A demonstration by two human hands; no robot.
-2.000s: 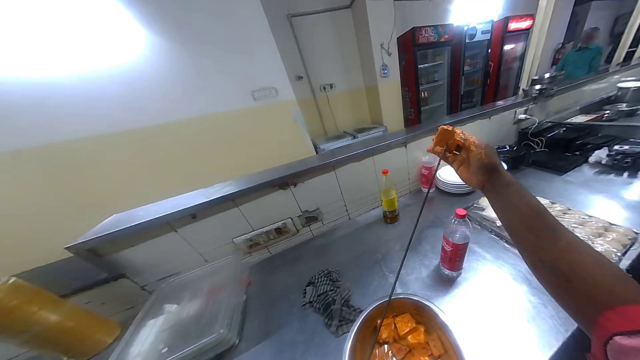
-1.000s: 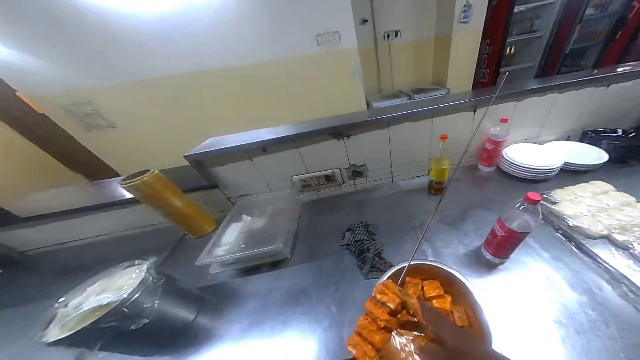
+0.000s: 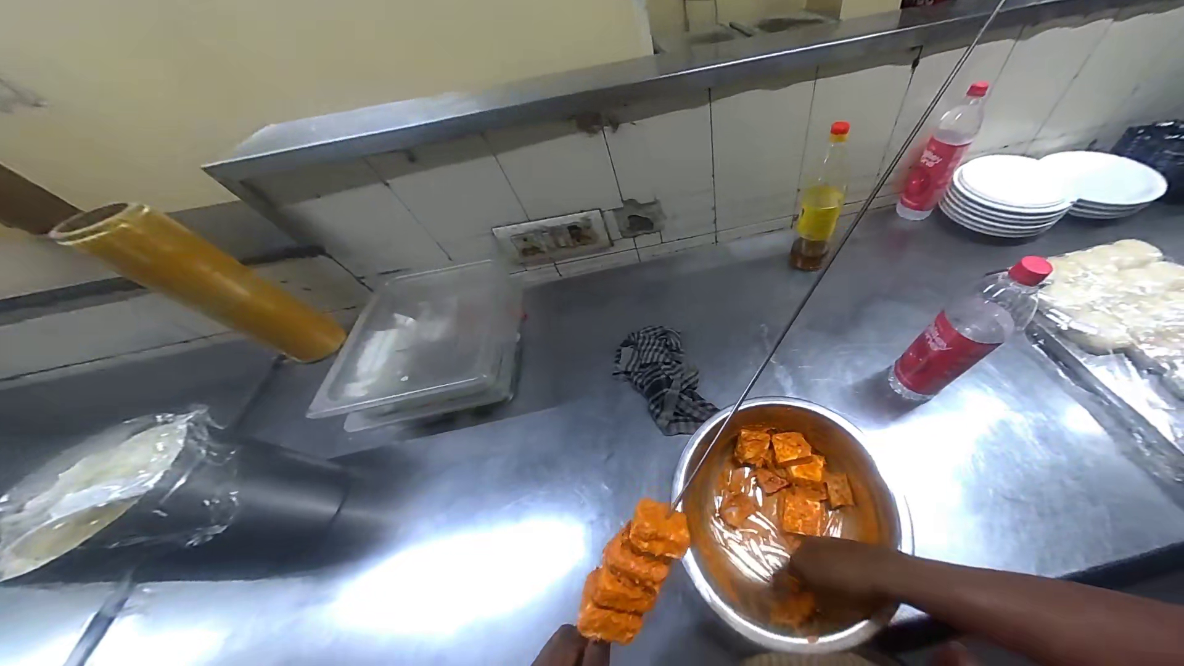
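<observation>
My left hand (image 3: 575, 647) grips the lower end of a long metal skewer (image 3: 803, 301) at the bottom edge. Several orange, marinated cubes (image 3: 632, 575) are threaded on it just above the fingers, beside the bowl. The bare part of the skewer slants up to the right, past the bowl's rim. My right hand (image 3: 819, 572) reaches into the steel bowl (image 3: 895, 476), its fingers down at an orange piece (image 3: 794, 608); whether it grips the piece is hard to tell. More coated cubes (image 3: 791, 450) lie at the bowl's far side.
A checked cloth (image 3: 661, 375) lies behind the bowl. Plastic bottles (image 3: 967, 333), an oil-like bottle (image 3: 820, 199), stacked white plates (image 3: 1008, 194) and a tray of pale dough-like pieces (image 3: 1124, 296) stand right. Left are lidded clear containers (image 3: 425, 338), a yellow film roll (image 3: 203, 282) and a dark, film-covered tub (image 3: 213, 490).
My right hand was up on the skewer with a piece two seconds ago, then came down to the bowl. The loaded cubes, over the bowl a second ago, are now left of it. The view has turned left.
</observation>
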